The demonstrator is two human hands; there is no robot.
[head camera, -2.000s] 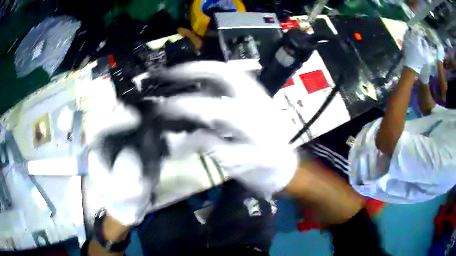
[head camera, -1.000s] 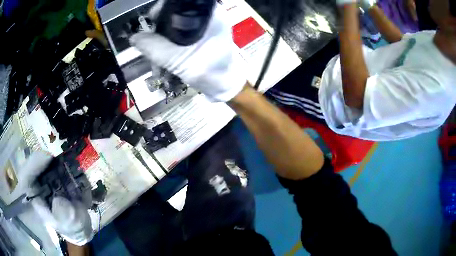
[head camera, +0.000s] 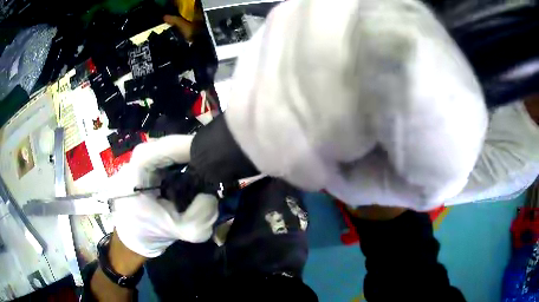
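My right hand [head camera: 354, 100], in a white glove, is large and close to the camera, shut around the black electric screwdriver [head camera: 218, 150]. The driver points down and left to my left hand. My left hand [head camera: 162, 206], also gloved, holds a black fitting [head camera: 177, 184] at the driver's tip. A silver metal strip [head camera: 71, 203] runs left from my left hand, level with the fitting; whether they are joined I cannot tell. The driver's tip and any screw are hidden between the hands.
A heap of black fittings [head camera: 139, 82] lies mid-bench. The screw feeder [head camera: 236, 26] stands behind, partly hidden by my right hand. More metal strips [head camera: 23, 218] lie at left. A crumpled clear bag [head camera: 29, 56] is rear left. A co-worker's white sleeve [head camera: 502, 156] shows at right.
My right hand has brought the screwdriver from over the feeder towards my left hand and now looms near the camera. The view has shifted, and my left hand with the fitting appears further right.
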